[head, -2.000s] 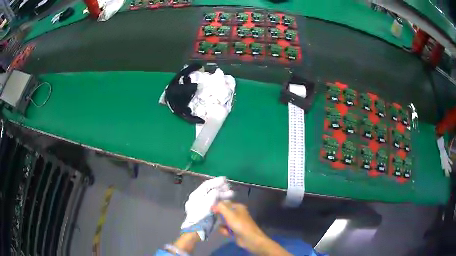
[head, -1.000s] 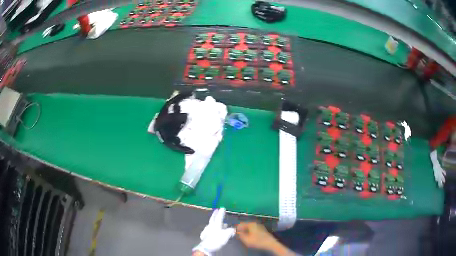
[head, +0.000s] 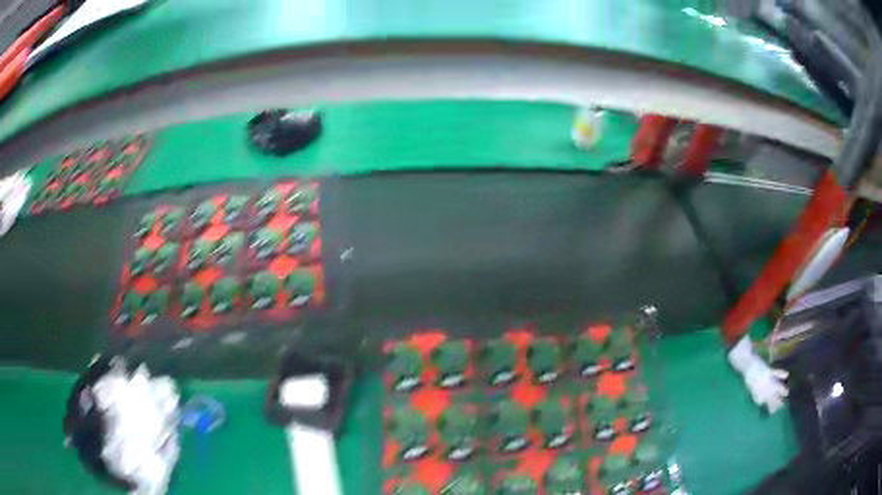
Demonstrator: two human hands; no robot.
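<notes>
Neither of my hands is in view. Nearest in front of me, a blister tray (head: 528, 393) with red-orange pockets holds green circuit boards in paired rows; its lower edge is cut off by the frame. To its left stands a small black open box (head: 340, 394) with a white roll, and a white label strip (head: 314, 462) runs down from it out of the frame. A blue cord (head: 202, 415) lies further left, beside a crumpled white and black cloth bundle (head: 138, 425). The picture is blurred.
A second filled tray (head: 216, 248) lies on the dark conveyor (head: 484, 247), a third (head: 90, 175) on the far green mat. The far mat also holds a dark lump (head: 283, 131) and a small bottle (head: 586, 128). A red-wrapped post (head: 781, 266) and white glove (head: 757, 374) are right.
Both hands have left the picture. The view has swung up and to the right, so the bench things sit lower and further left, and the red post at the right shows more.
</notes>
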